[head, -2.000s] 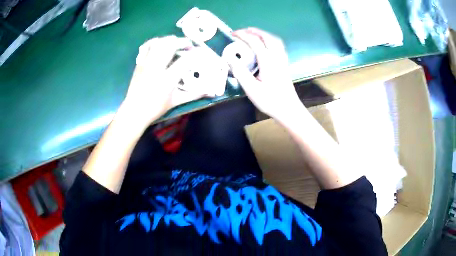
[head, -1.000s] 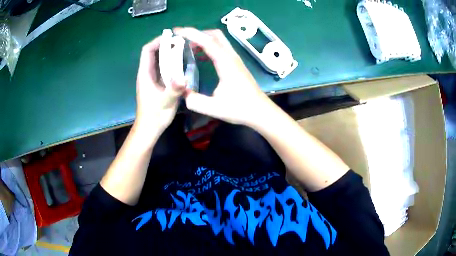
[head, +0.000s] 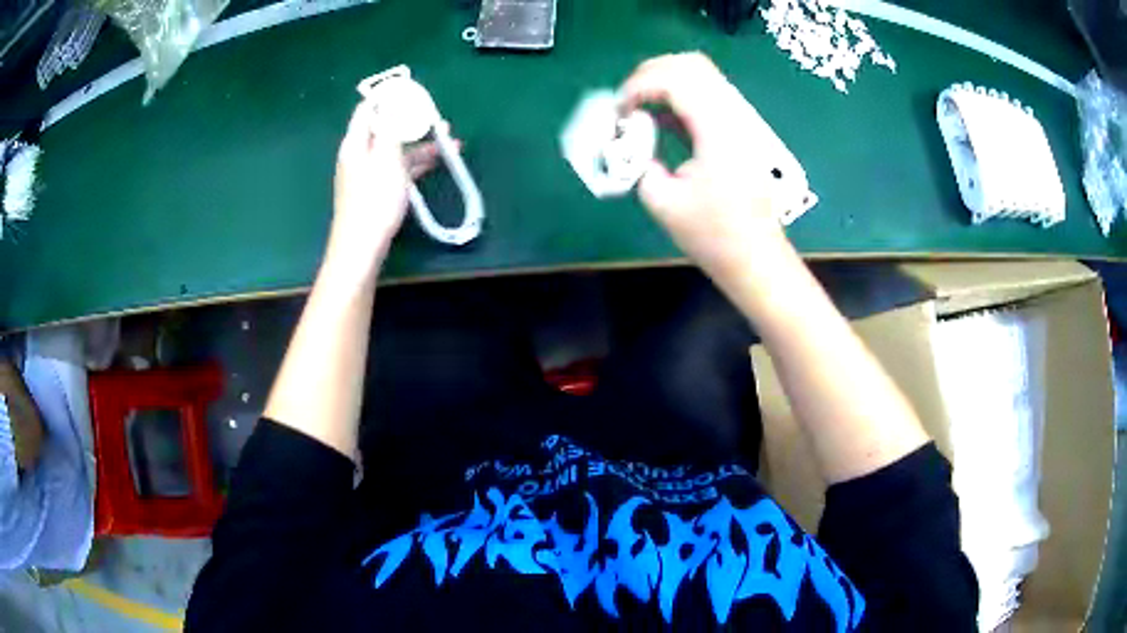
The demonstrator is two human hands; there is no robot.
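Note:
My left hand holds a white loop-shaped plastic housing above the bench, its open oval towards me and its squared tab at the far end. My right hand holds a second white plastic piece, blurred, with a round opening; its full shape cannot be told. The two pieces are apart. Another white housing lies on the bench behind my right hand, which hides part of it.
Green bench with small white pieces at the back, a grey metal plate, stacked white housings at right and clear bags. An open carton stands below right, a red stool below left. A person's arm shows at far left.
The white parts that were together between my hands are now apart, one in each hand. My right hand has moved right, in front of the lying housing. The camera view has shifted.

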